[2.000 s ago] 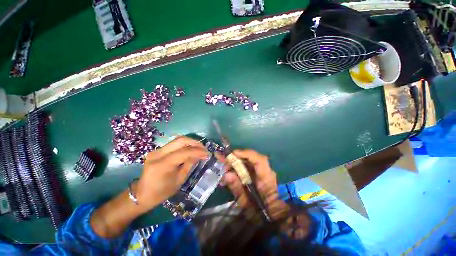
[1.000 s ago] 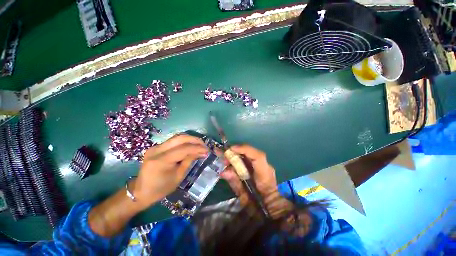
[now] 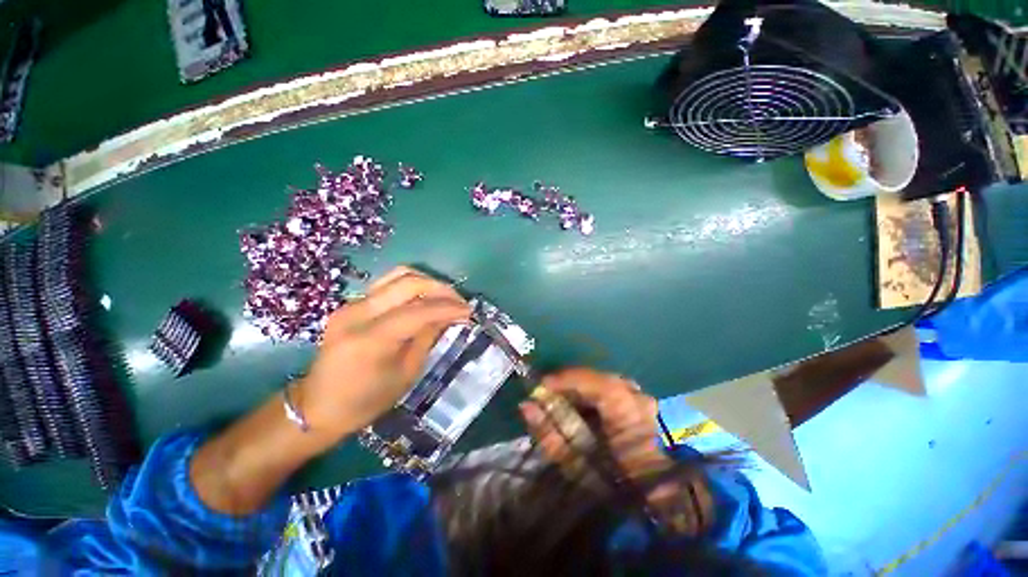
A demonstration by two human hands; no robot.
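A phone board assembly [image 3: 457, 394], silver-white and black, lies tilted at the bench's near edge. My left hand [image 3: 378, 349] is on its upper left side, fingertips at its top end; whether they pinch a small part cannot be told. My right hand [image 3: 603, 423] holds a soldering iron [image 3: 549, 401] with a tan handle. Its metal tip points up and left over the top end of the assembly. Dark hair hides part of my right wrist and the assembly's lower edge.
A pile of small pinkish-purple components [image 3: 310, 254] lies beyond my left hand, with a smaller group [image 3: 535, 205] to its right. A ribbed block [image 3: 177, 340] and black ribbed strips [image 3: 51, 338] are left. A fume fan [image 3: 759, 111], cup [image 3: 862, 160] and wooden board [image 3: 919, 250] are right.
My right hand has moved right and down, and the iron's tip has come down from beyond the assembly to its top end. The assemblies on the belt have shifted left and up in view.
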